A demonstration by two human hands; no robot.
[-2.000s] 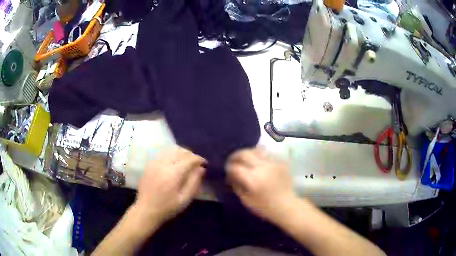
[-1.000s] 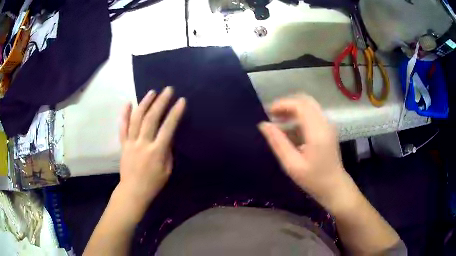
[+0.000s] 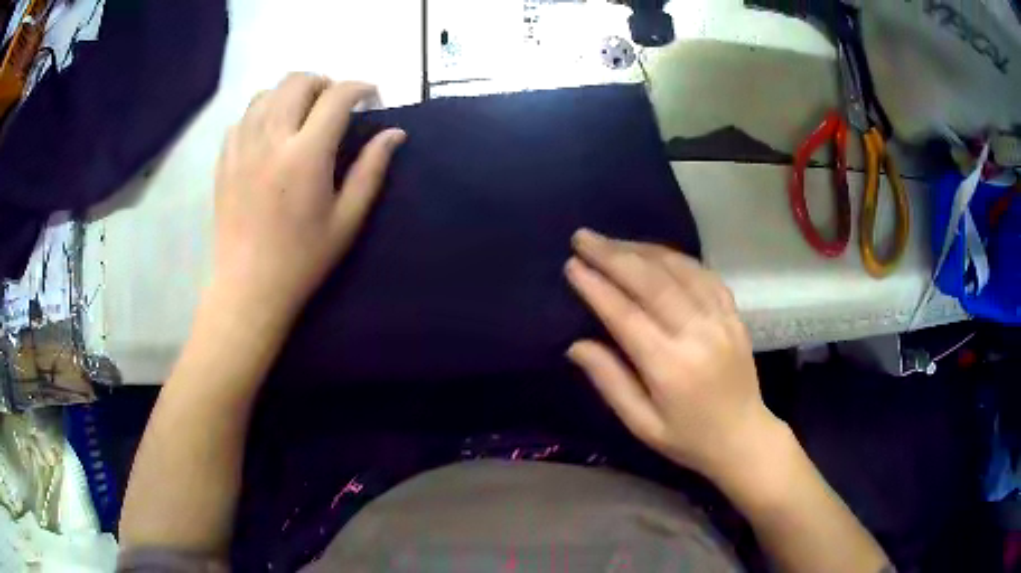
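Note:
A dark navy-purple garment panel (image 3: 493, 213) lies flat over the table's front edge and down onto my lap. Its top edge is just below the needle plate area of the machine bed (image 3: 526, 45). My left hand (image 3: 286, 185) is at the panel's upper left corner, its thumb on top and its fingertips at the corner; the fabric under the fingers is hidden. My right hand (image 3: 666, 336) rests on the panel's right part, fingers extended and slightly apart, gripping nothing. Another dark fabric piece (image 3: 106, 106) lies at the far left.
Scissors with red and orange-yellow handles (image 3: 823, 185) lie right of the panel. A blue tray (image 3: 985, 246) with white tape is at the right edge. A clear-wrapped brown bundle (image 3: 47, 358) and white fabric (image 3: 45, 481) are at the lower left.
The panel is higher and further right, nearer the needle area. My left hand has moved up to its corner. My right hand has moved from its right edge onto its surface. The view has shifted.

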